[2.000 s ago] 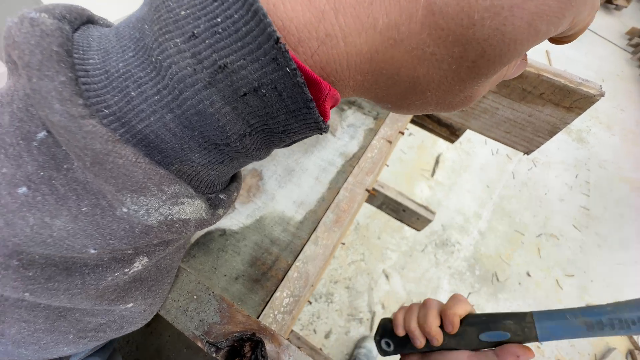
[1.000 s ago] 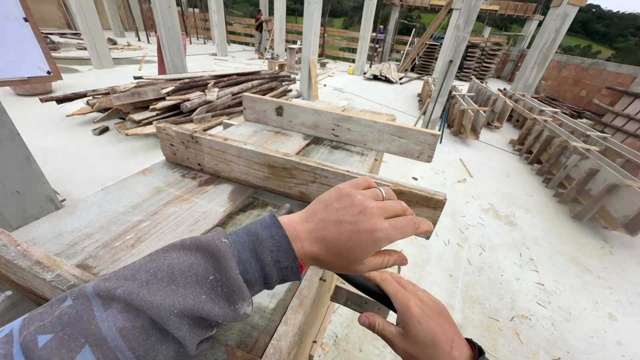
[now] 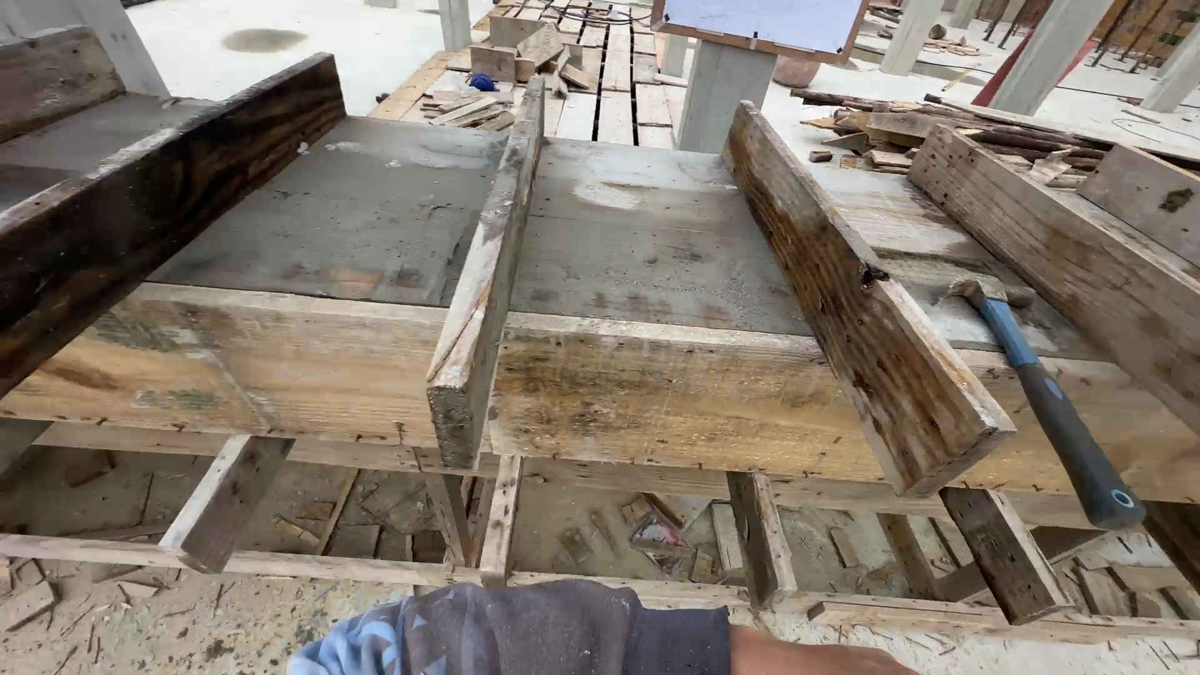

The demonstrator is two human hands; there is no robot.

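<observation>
A claw hammer with a blue and black handle (image 3: 1055,403) lies on the wooden formwork at the right, its head on the panel between two upright boards and its grip end jutting past the front edge. My left forearm, in a grey and blue sleeve (image 3: 525,633), crosses the bottom of the view; the wrist shows, but the hand is beyond the lower edge. My right hand is out of view. Short boards stand on edge across the panels, among them a weathered board (image 3: 492,272) at the centre and a brown-stained board (image 3: 853,300) right of it.
Timber braces (image 3: 769,539) project below the front side board (image 3: 656,398), above ground strewn with offcuts. A dark wet board (image 3: 169,206) crosses the left. Behind are a scrap wood pile (image 3: 994,141), concrete columns (image 3: 727,98) and a framed white sheet (image 3: 764,21).
The hammer, held by its handle two seconds ago, now lies released on the formwork. Both hands have left the view, which has swung a long way left.
</observation>
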